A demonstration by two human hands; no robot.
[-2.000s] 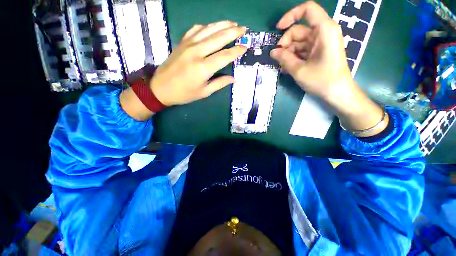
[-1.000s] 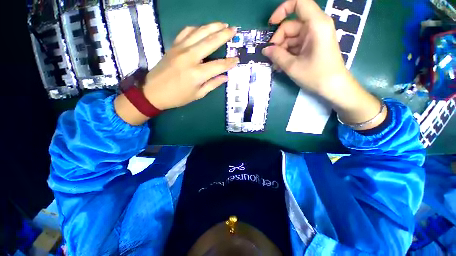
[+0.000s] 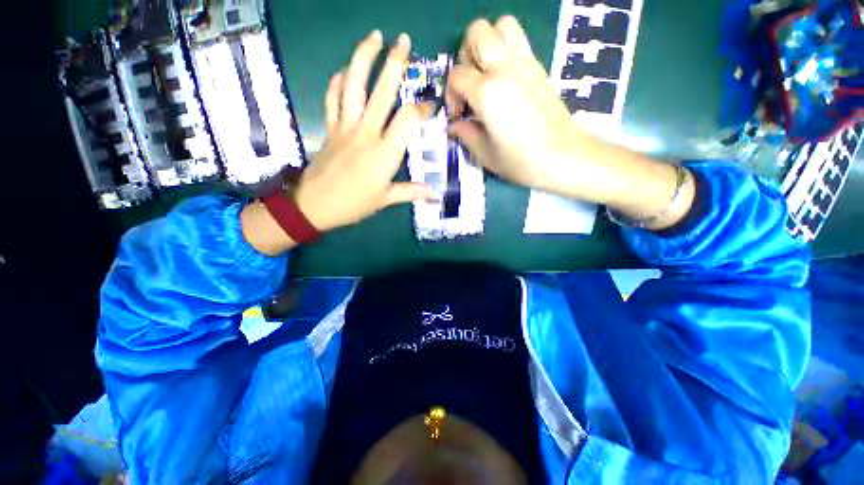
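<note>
A phone mid-frame assembly (image 3: 449,204) lies upright in front of me on the dark green mat, its circuit board (image 3: 426,74) at the far end, partly covered by my hands. My left hand (image 3: 365,142) rests along its left side, fingers spread, with fingertips on the board and the thumb at the frame's left edge. My right hand (image 3: 507,109) is over the board's right side with fingers curled and thumb close to the index finger. Whether it pinches anything is hidden. A dark narrow strip (image 3: 452,189) runs down the pale frame.
Three phone frames (image 3: 242,114) stand side by side at the left. A sticker liner sheet (image 3: 559,214) with black shapes lies right of the work. A red-rimmed scrap container (image 3: 784,80) with blue lining is at far right, with spare sticker sheets (image 3: 826,180) below it.
My right hand has turned over and moved inward across the board. My left fingers are more upright and spread, with the thumb now at the frame. The whole view has shifted slightly.
</note>
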